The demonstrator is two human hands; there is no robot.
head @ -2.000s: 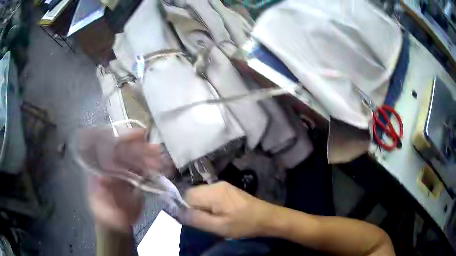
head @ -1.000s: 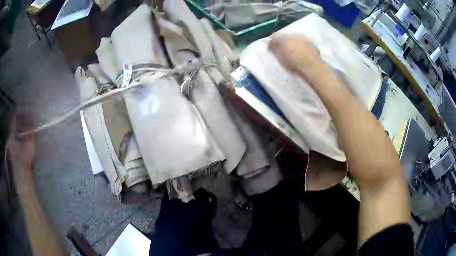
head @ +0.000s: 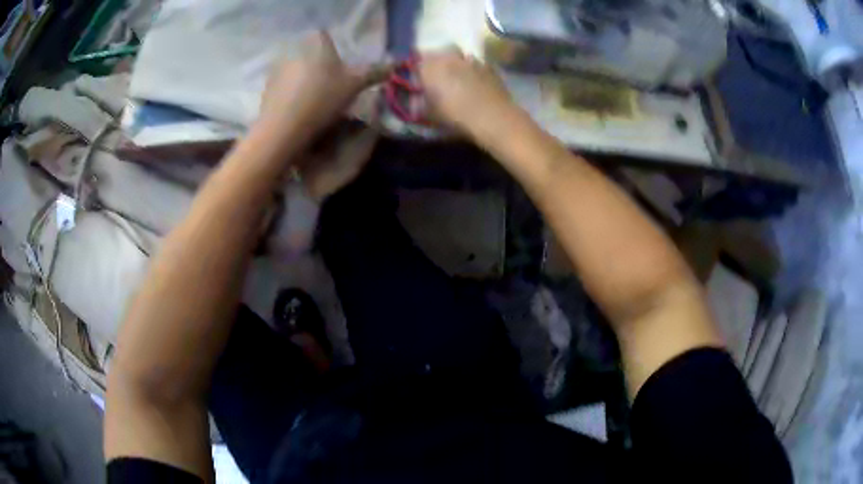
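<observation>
Beige garment panels (head: pixel 213 52) lie on the machine table at the upper left, over a dark blue cloth. My left hand (head: pixel 308 85) is on the panels near their right edge, its fingers blurred, so its hold is unclear. Red-handled scissors (head: pixel 407 93) are between my two hands at the table's front edge; their blades cannot be made out. My right hand (head: pixel 456 87) is closed at the right side of the red handles. A panel corner (head: pixel 343 163) hangs below the table edge by my left forearm.
Tied beige bundles (head: pixel 99 260) with a white tag (head: pixel 65 212) are at the left. A green crate (head: pixel 99 36) is at the upper left. The overlock machine (head: pixel 606 33) stands on the table (head: pixel 653 123) at upper right. More beige pieces (head: pixel 785 364) are at lower right.
The view has swung right, so the bundles now sit at the left. My left hand has come from the far left, off the pale strip, to the panels. My right hand has moved to the scissors.
</observation>
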